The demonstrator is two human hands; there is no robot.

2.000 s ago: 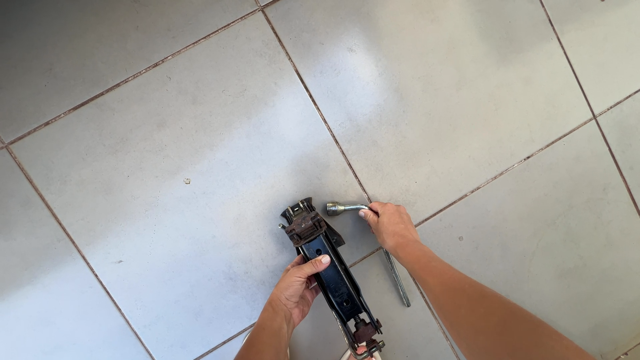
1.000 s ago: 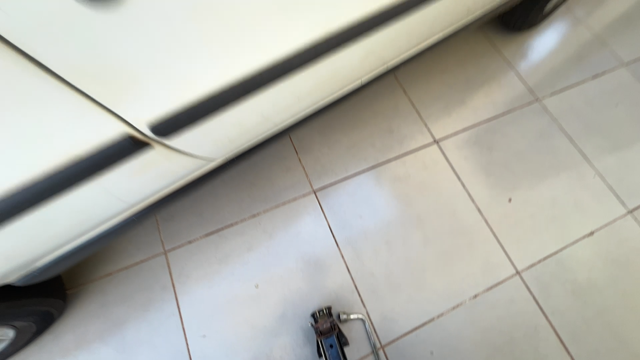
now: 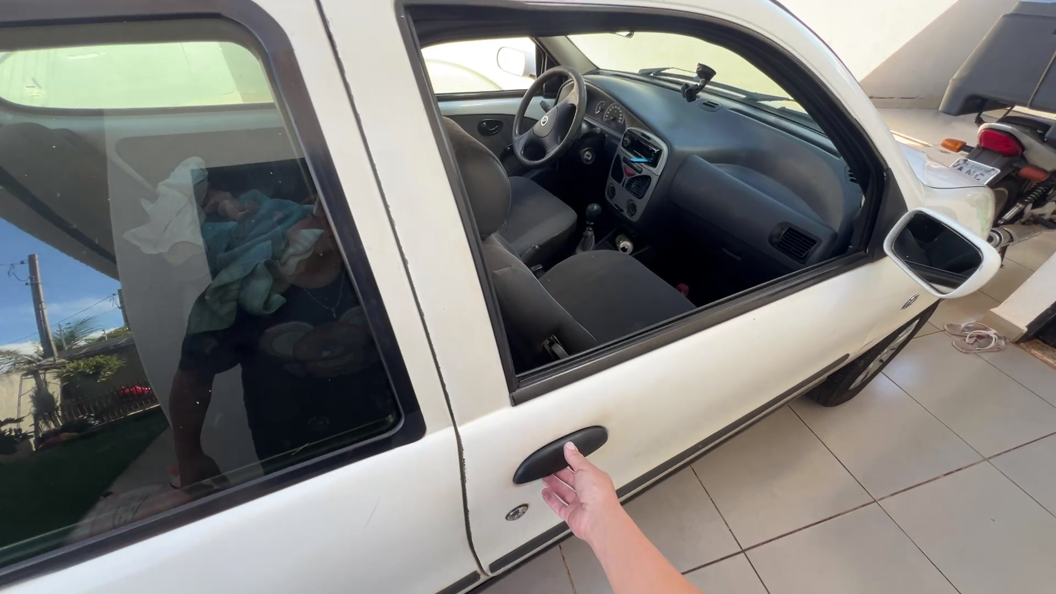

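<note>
My right hand (image 3: 580, 498) is at the black outer handle (image 3: 559, 454) of a white car's front door (image 3: 701, 396). The thumb lies over the handle and the fingers curl at its lower edge. Below and left of the handle is a round key lock (image 3: 516, 512). The door is closed and its window is down. Through the opening show a dark seat (image 3: 610, 297), the dashboard (image 3: 726, 190) and, on the far side, the steering wheel (image 3: 550, 124). My left hand is not in view, though the rear side window (image 3: 272, 355) reflects a person with cloths.
A white-cased side mirror (image 3: 942, 253) juts from the door's front end. Beyond the car are a front tyre (image 3: 866, 363), a pair of sandals (image 3: 975, 337) on the tiled floor (image 3: 833, 495), and a motorcycle (image 3: 1015, 157) with a dark box at the far right.
The view has swung up from the floor to the car. Two seconds ago my hands held a car jack and an L-shaped wheel wrench; a second ago both lay on the tiles. My right hand is now at the handle.
</note>
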